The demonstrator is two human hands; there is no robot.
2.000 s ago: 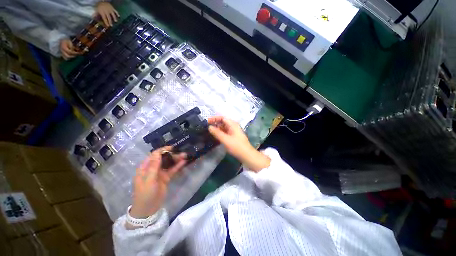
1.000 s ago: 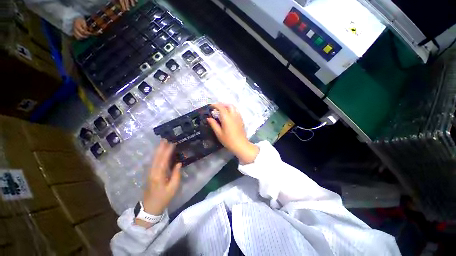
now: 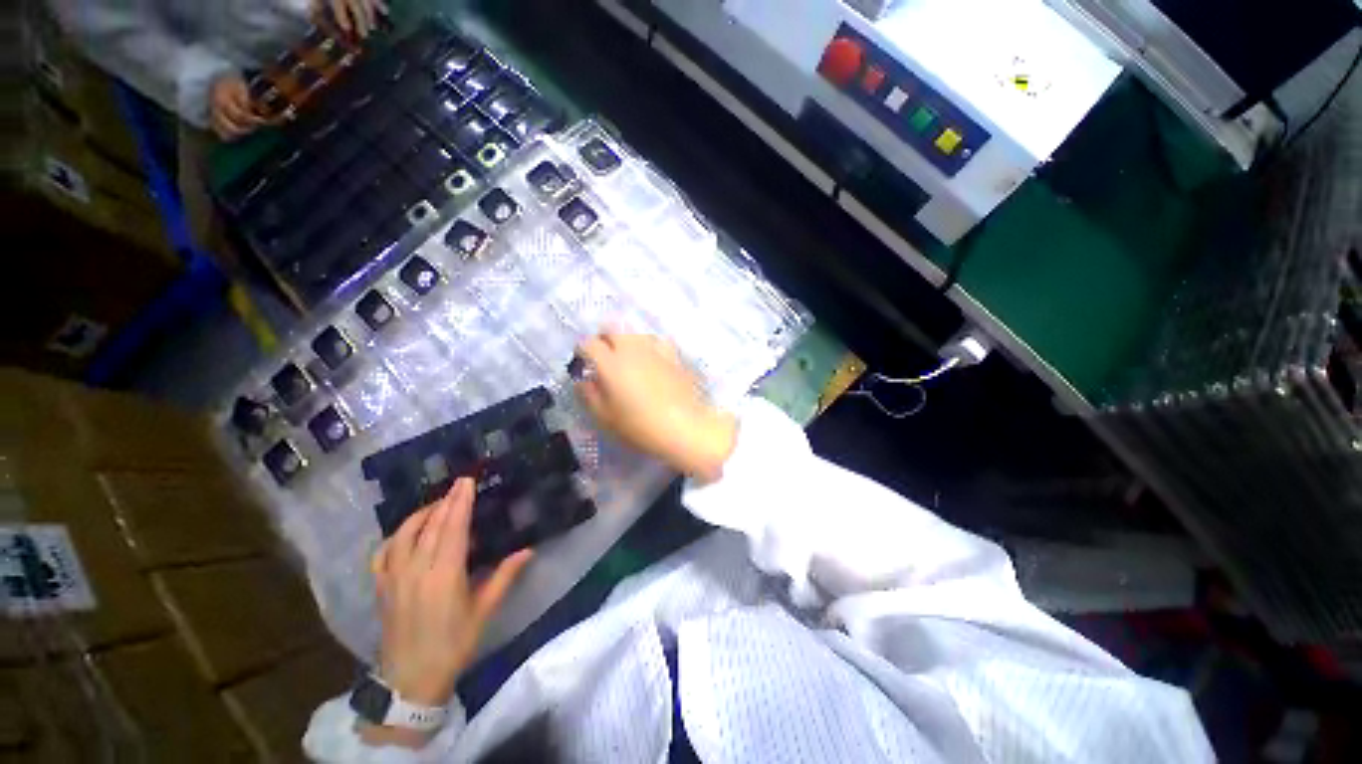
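The black fixture (image 3: 515, 485) lies tilted over the clear blister tray (image 3: 403, 515), its pockets facing up. My left hand (image 3: 433, 590) grips its near left part, fingers over the top and thumb at the near edge. My right hand (image 3: 642, 400) is off the fixture, to its upper right over the tray, with fingertips pinched on a small dark housing (image 3: 578, 364) that is mostly hidden. Other dark square housings (image 3: 420, 275) sit in pockets along the tray's far and left side.
Black gridded trays (image 3: 336, 187) lie beyond the clear tray, where a co-worker's hands (image 3: 232, 105) hold an orange-brown fixture (image 3: 306, 75). Wrapped cartons (image 3: 150, 493) stand at left. A white machine with a control panel (image 3: 904, 102) is at upper right, stacked blister trays (image 3: 1255, 463) at right.
My right hand has let go of the fixture and moved left off its right end with a small dark part at its fingertips. The fixture has moved left and nearer; my left hand now grips it.
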